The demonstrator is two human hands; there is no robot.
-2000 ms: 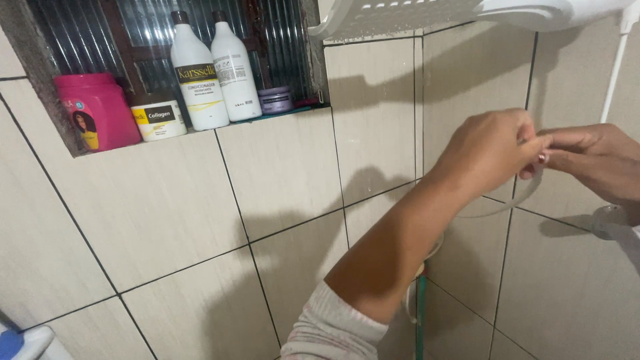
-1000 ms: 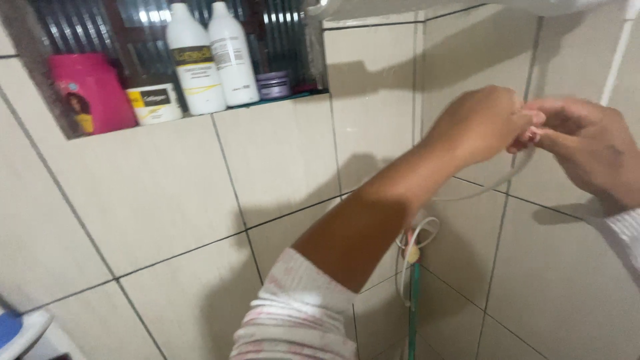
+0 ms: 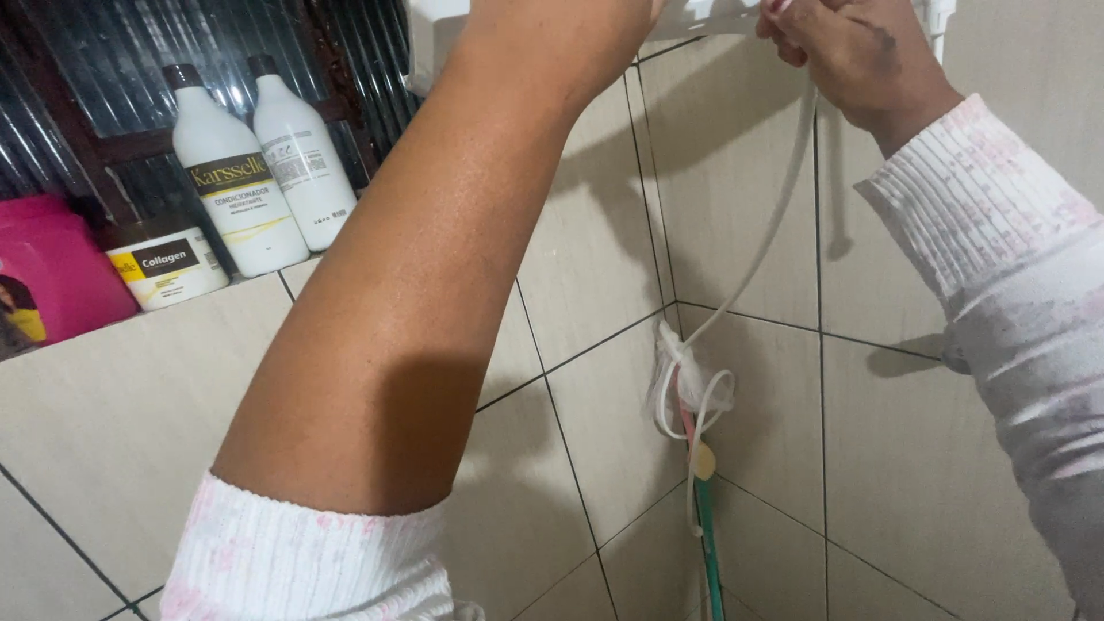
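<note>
My left hand [image 3: 561,39] is raised to the top edge of the head view, in front of a white plastic fixture [image 3: 707,19]; its fingers are cut off by the frame. To its right, my right hand [image 3: 849,60] has its fingers curled at the upper right, close below the fixture. A thin white hose [image 3: 780,216] hangs from just beneath my right hand and curves down to the tiled corner. Whether the right fingers pinch the hose or something else cannot be made out. Lower down, the hose loops beside a crumpled clear plastic bag [image 3: 690,371] on a green and red pole [image 3: 709,543].
A tiled window ledge at the left holds two white bottles [image 3: 237,207], a white jar [image 3: 168,267] and a pink container [image 3: 60,267]. Behind them is ribbed window glass [image 3: 207,52]. A round metal knob [image 3: 956,352] sits on the right wall, partly behind my right sleeve.
My hands, together around the hose in the earlier frames, are now higher and apart, close to the white fixture. The view has shifted.
</note>
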